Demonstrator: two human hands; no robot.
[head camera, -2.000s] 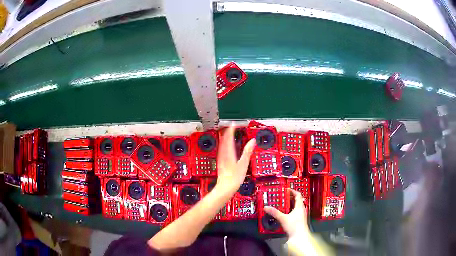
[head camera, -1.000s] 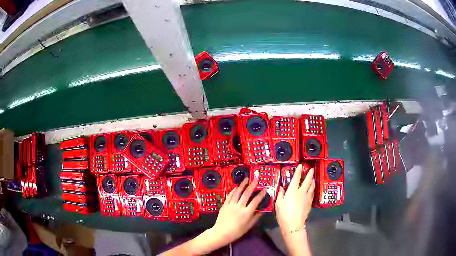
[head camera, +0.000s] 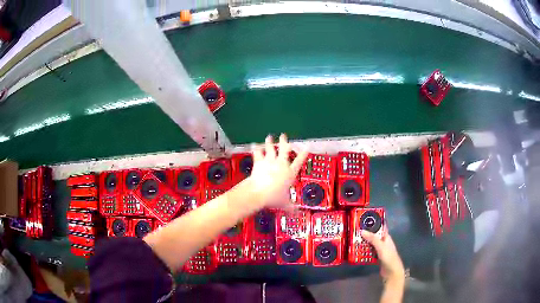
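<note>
Red radio speakers with round black speakers and keypads lie in two rows on the dark green bench. My left hand (head camera: 275, 171) is over the back row, fingers spread, blurred, covering part of the radios there; nothing shows gripped in it. My right hand (head camera: 388, 254) is at the right end of the front row, thumb on the face of a red radio (head camera: 362, 251) and fingers at its right edge. This radio lies speaker end away from me. One radio (head camera: 158, 196) lies tilted across others at the left.
Radios on edge form a stack at left (head camera: 83, 216), a group at far left (head camera: 37, 201) and one at right (head camera: 441, 183). Beyond the pale rail (head camera: 379, 145), the green belt (head camera: 320, 106) carries two radios. A pale post (head camera: 160, 83) crosses the belt. A carton edge shows far left.
My left hand has moved from the front row to the back row. My right hand has moved right onto the end radio. The view has shifted, with the post now further left.
</note>
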